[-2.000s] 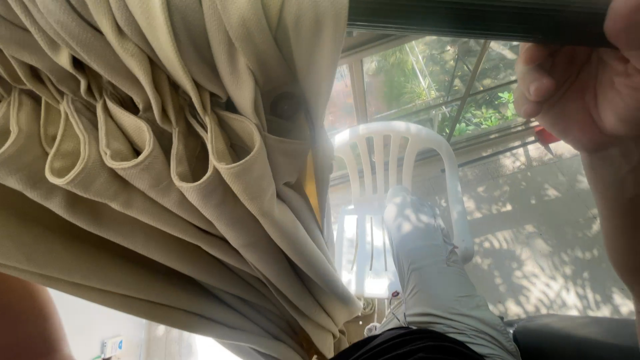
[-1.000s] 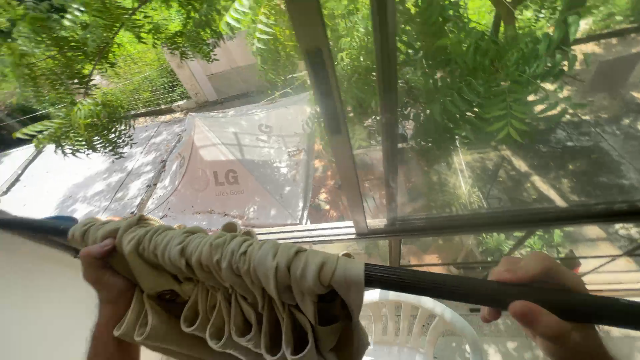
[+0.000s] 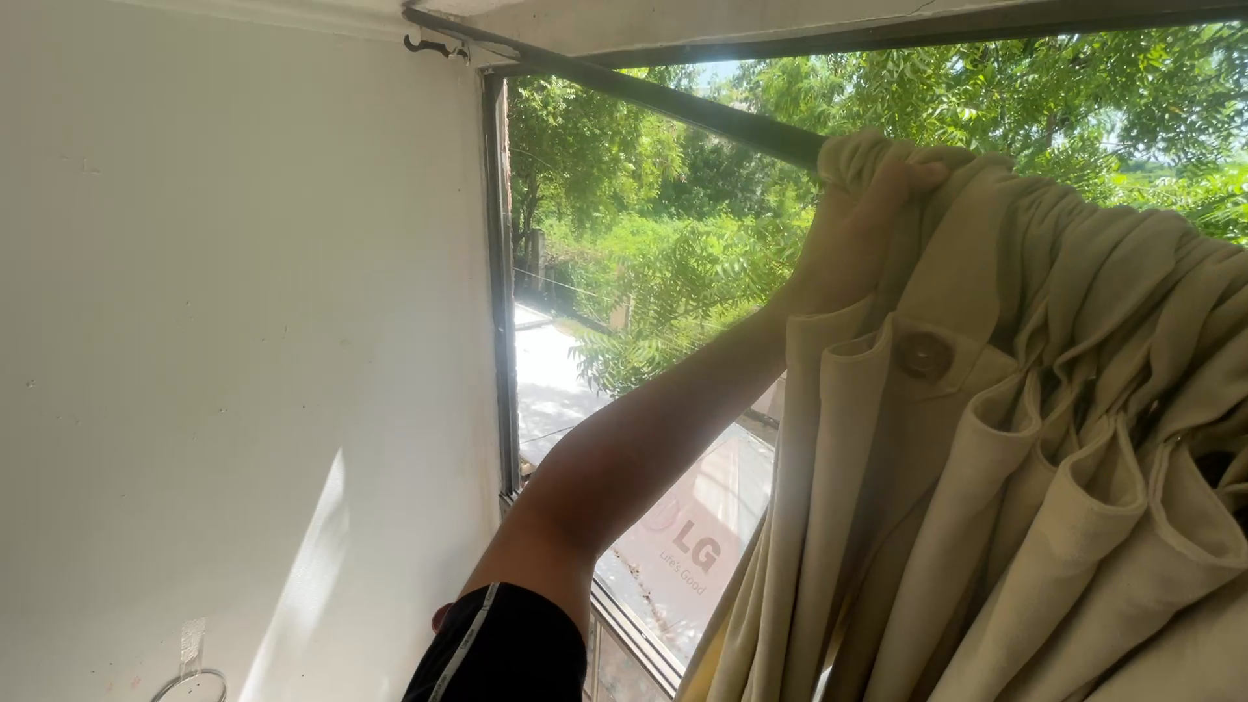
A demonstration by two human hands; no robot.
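Observation:
My left hand (image 3: 873, 219) is raised and closed around the dark curtain rod (image 3: 673, 102) through the gathered top of a beige curtain (image 3: 936, 546). The bunched cloth covers the rod to the right of the hand, and pleats hang below it. A round button or grommet (image 3: 922, 355) shows on the fabric. The bare left part of the rod slants up to the wall corner, where its end is near a dark hooked curtain bracket (image 3: 434, 46). Whether the two touch is unclear. My right hand is out of view.
A white wall (image 3: 244, 292) stands at the left, with a wire ring (image 3: 190, 684) low on it. The window's dark frame (image 3: 500, 292) runs up beside the wall. Trees (image 3: 663, 234) and a canopy (image 3: 697, 546) bearing a brand logo are outside.
The view has swung to the left wall and up. One second ago both hands were on the rod; now only my left hand shows on it. The rod's left end now appears high by the bracket.

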